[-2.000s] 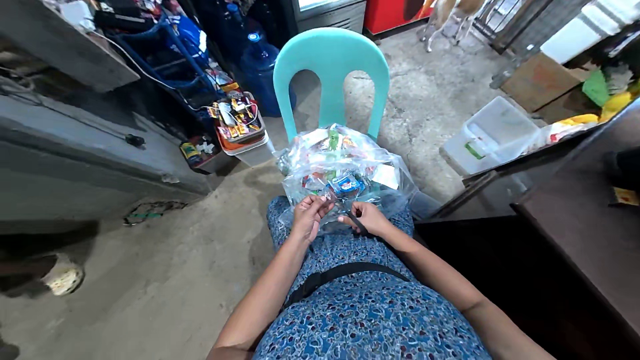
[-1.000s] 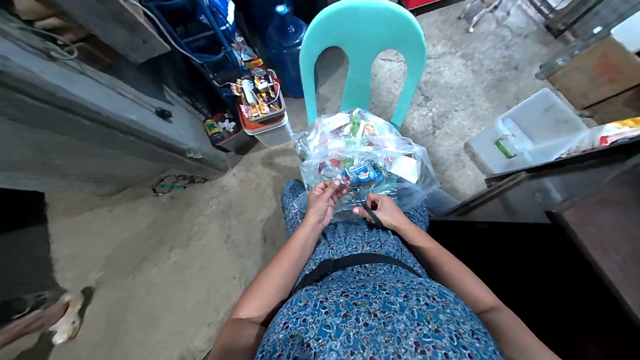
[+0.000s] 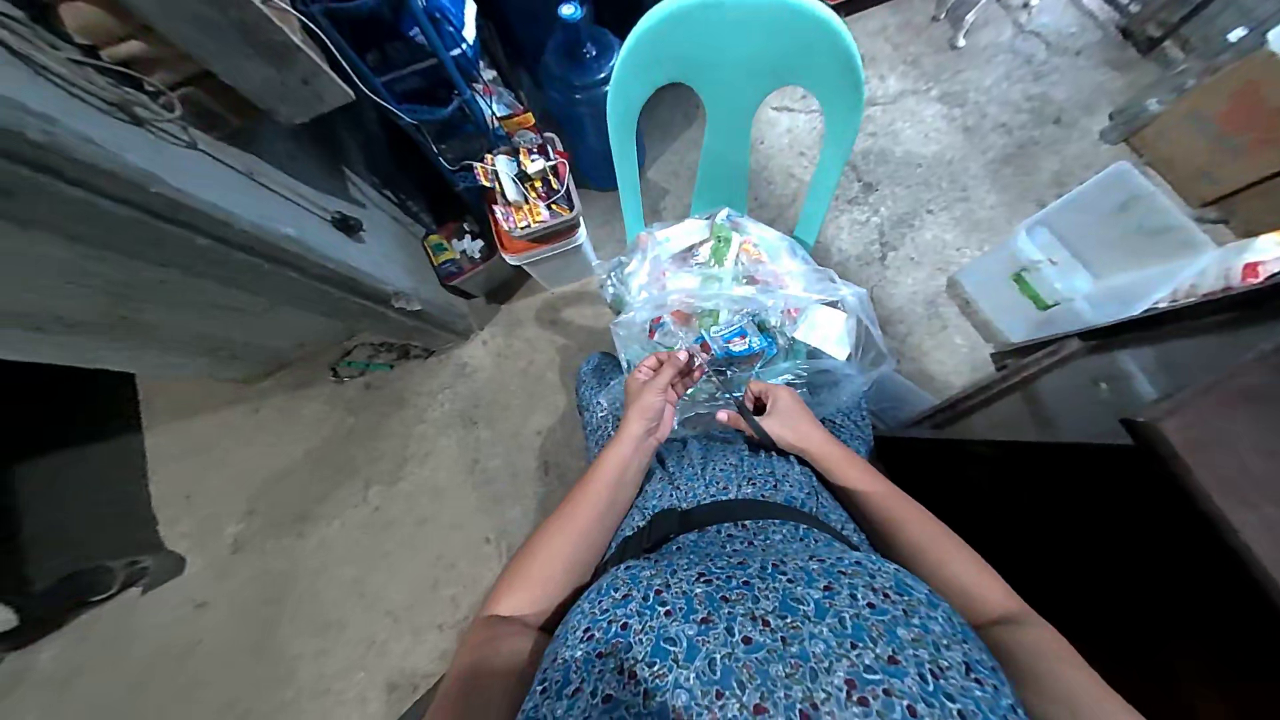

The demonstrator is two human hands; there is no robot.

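Observation:
A clear plastic bag full of colourful wrappers and packets lies on the seat side of a turquoise plastic chair, in front of my lap. My left hand pinches a small piece of plastic or wrapper at the bag's near edge; its exact kind is too small to tell. In my right hand is a dark, narrow tool, which looks like scissors, its tip towards the left fingers. A blue packet shows in the bag just beyond both hands.
Back left stand a blue water jug and a container of small packets. A translucent plastic bin is at the right, near a cardboard box. Dark furniture borders my right side; a grey wall rises at the left.
The view has shifted. Both hands stay at the bag's near edge, with the dark tool still in my right hand. The foot seen at the left earlier is mostly out of view.

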